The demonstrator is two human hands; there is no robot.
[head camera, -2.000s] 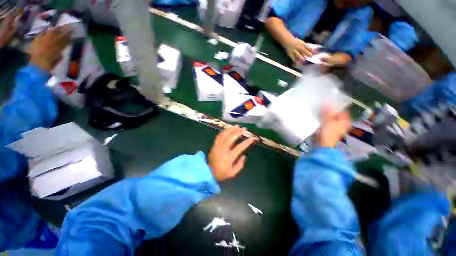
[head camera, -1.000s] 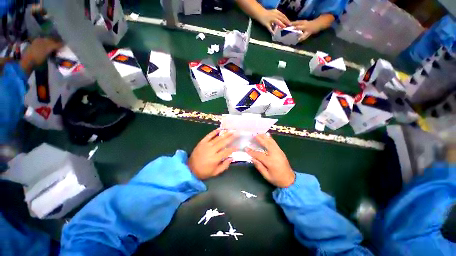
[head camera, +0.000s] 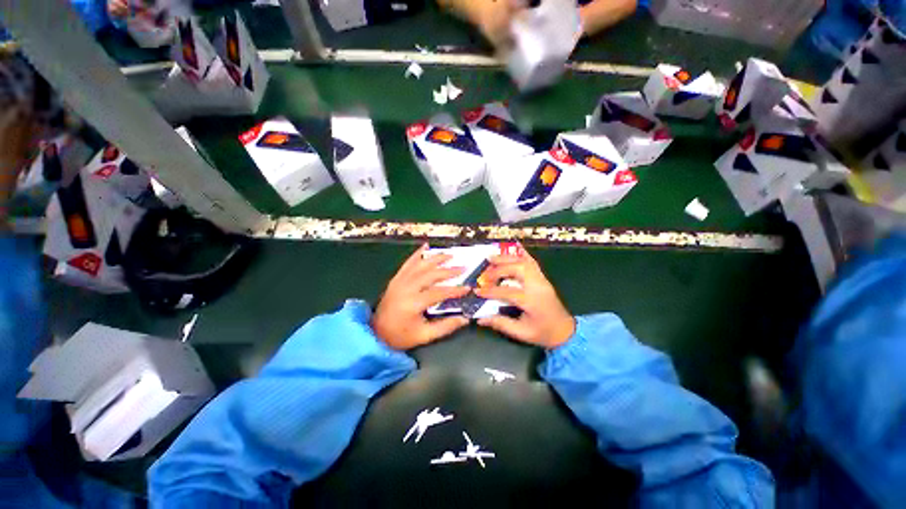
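A printed white carton (head camera: 459, 260) with a dark panel and a red patch lies on the dark green tabletop in front of me, just short of the rail. My left hand (head camera: 422, 298) is on its left side, fingers spread over the top. My right hand (head camera: 527, 298) is on its right side, fingers over the top and near edge. Both hands hold it between them and hide much of it.
Several printed cartons (head camera: 447, 164) stand on the green conveyor beyond the rusty rail (head camera: 397, 234). A slanting post (head camera: 129, 119), black looped object (head camera: 184, 263) and larger white box (head camera: 129, 388) are at left. Paper scraps (head camera: 427, 423) lie nearer me. Workers' blue sleeves show on both sides.
Two seconds ago my right hand was out over the conveyor at a blurred white sheet. One second ago both hands were on a carton with white flaps up; now its printed face shows and the flaps are not visible.
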